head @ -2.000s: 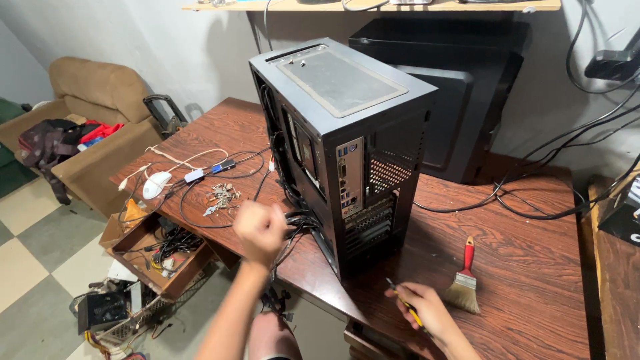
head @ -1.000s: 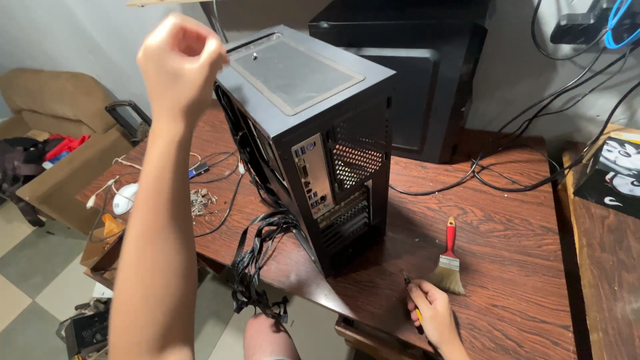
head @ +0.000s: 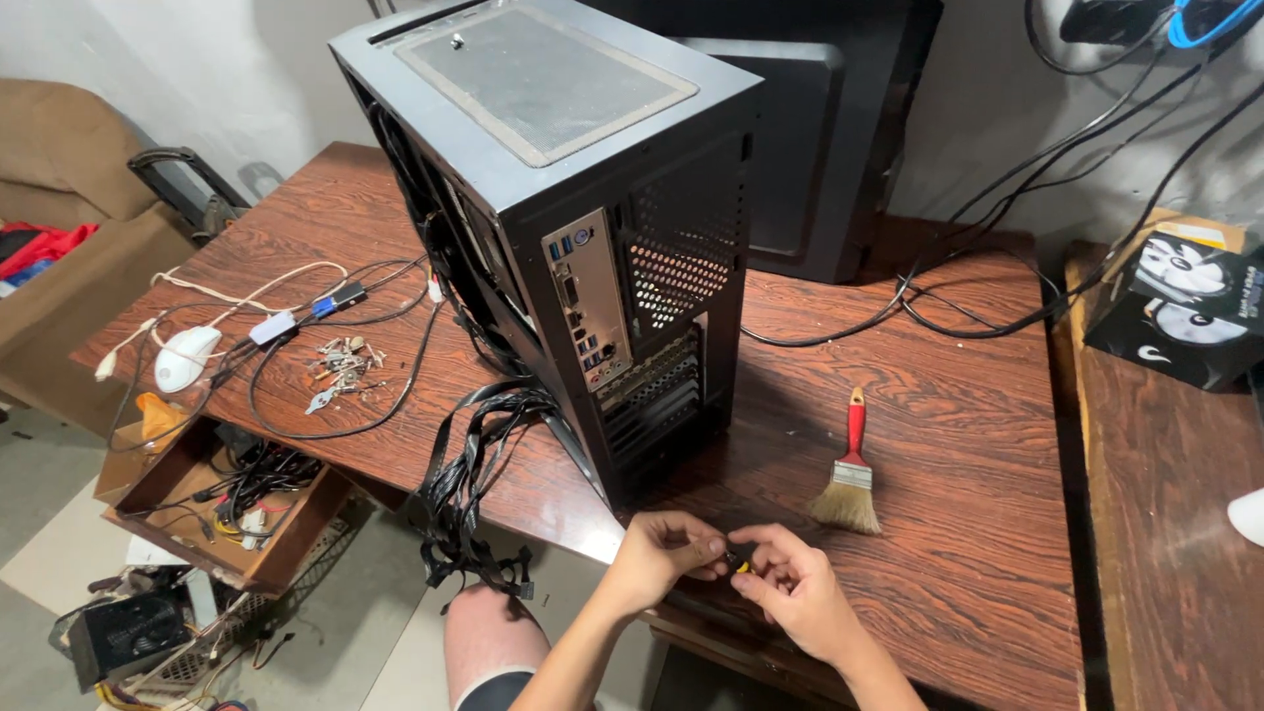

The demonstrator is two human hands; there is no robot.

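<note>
My left hand (head: 671,558) and my right hand (head: 790,585) meet at the table's front edge. Between their fingertips is a small black and yellow tool (head: 739,565), mostly hidden, which looks like a screwdriver. Just behind them a black computer case (head: 681,188) stands upright, its rear ports towards me. A bundle of black power cables (head: 474,474) hangs from its open left side over the table edge. A small metal piece (head: 457,41) lies on the top mesh. To the right a paintbrush with a red handle (head: 855,430) lies flat.
A black panel or second case (head: 859,128) leans behind. On the left of the wooden table are a white mouse (head: 188,358), thin cables and a pile of screws (head: 346,370). Below is an open drawer of cables (head: 296,553). Black cables and a printed box (head: 1175,306) are at right.
My left hand was raised beside the top of the case and has come down to meet my right hand. The cable bundle now hanging over the edge was bunched beside the case two seconds ago.
</note>
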